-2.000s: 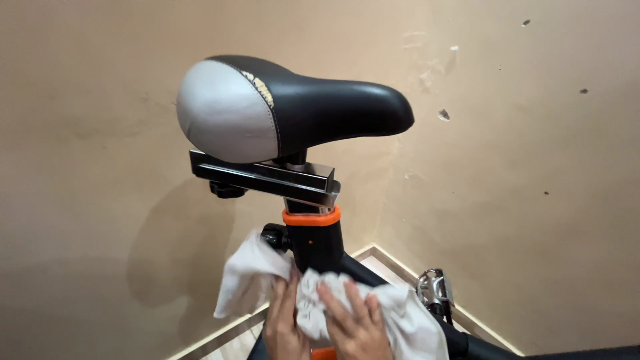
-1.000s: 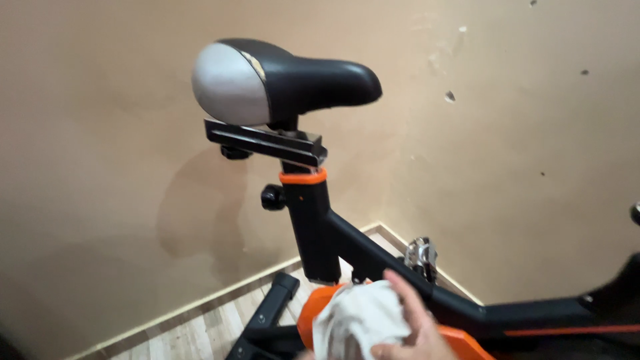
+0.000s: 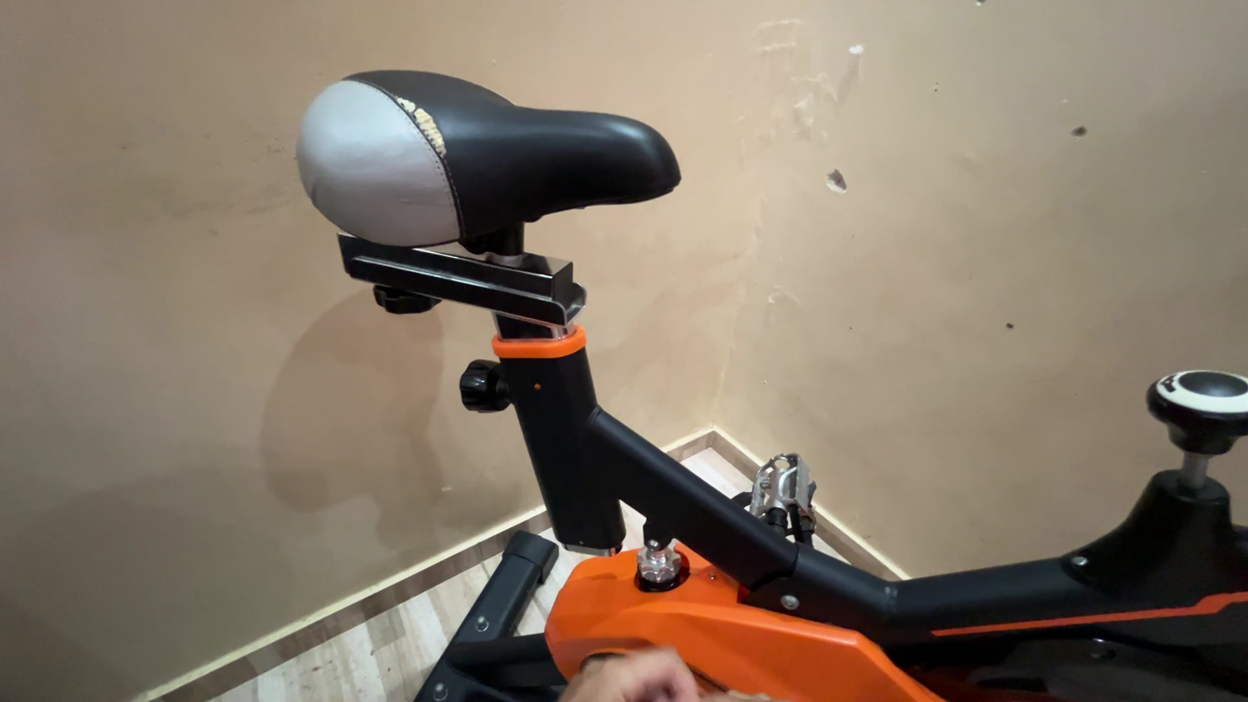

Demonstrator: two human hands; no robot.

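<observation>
One of my hands [image 3: 634, 676] shows at the bottom edge, blurred and cut off, in front of the orange plastic cover [image 3: 721, 624] of an exercise bike. Which hand it is, and whether it holds anything, I cannot tell. Above it rises the black seat tube [image 3: 561, 448] with an orange collar [image 3: 539, 343] and a black adjustment knob [image 3: 485, 386]. On top sits the black and grey saddle [image 3: 487, 156], its covering worn at the seam, over a black and chrome slider [image 3: 458, 278]. The white cloth is not visible.
The black frame tube [image 3: 702, 497] slopes down rightward to a round-topped knob [image 3: 1201, 400]. A metal pedal [image 3: 783, 486] is behind it. A black stabilizer foot [image 3: 497, 595] rests on the wood-look floor [image 3: 361, 648]. Beige walls [image 3: 926, 244] meet in a corner behind.
Both hands were on the white cloth at the seat tube two seconds ago, then the cloth was lower, over the orange cover. Now the cloth is out of sight and a hand is at the bottom edge.
</observation>
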